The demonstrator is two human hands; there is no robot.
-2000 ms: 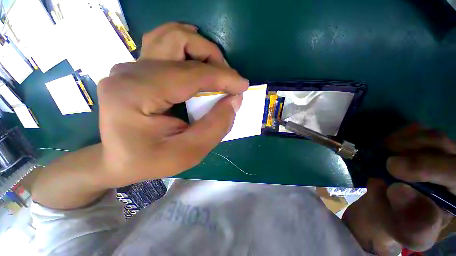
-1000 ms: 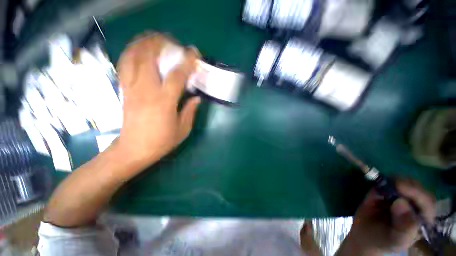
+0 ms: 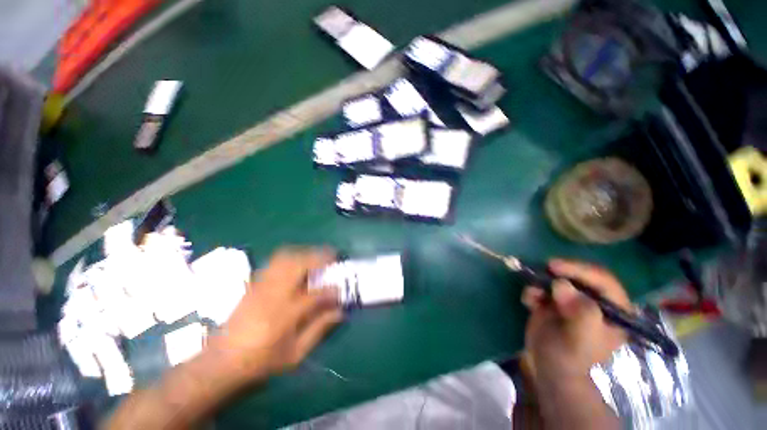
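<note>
My left hand (image 3: 290, 311) is on the left end of a phone unit (image 3: 376, 280) lying on the green bench, its fingers around that end. The unit's right part shows silver-white; the covered end is blurred. My right hand (image 3: 580, 315) holds the soldering iron (image 3: 538, 277) like a pen, its thin tip pointing up and left, apart from the phone unit. A pile of white LCD modules (image 3: 134, 290) lies left of my left hand.
Several phone units (image 3: 395, 197) lie beyond my hands, some stacked near the belt's pale rail (image 3: 227, 138). More phones lie on the green belt. A round tan tin (image 3: 599, 201), a dark fan (image 3: 601, 63) and a dark block with a yellow spot (image 3: 751, 179) stand right. A red tray (image 3: 105, 38) is far left.
The view has shifted, showing more of the belt and bench. The iron's tip has left the cable joint. My left hand has gone from the white LCD module to a phone unit's end.
</note>
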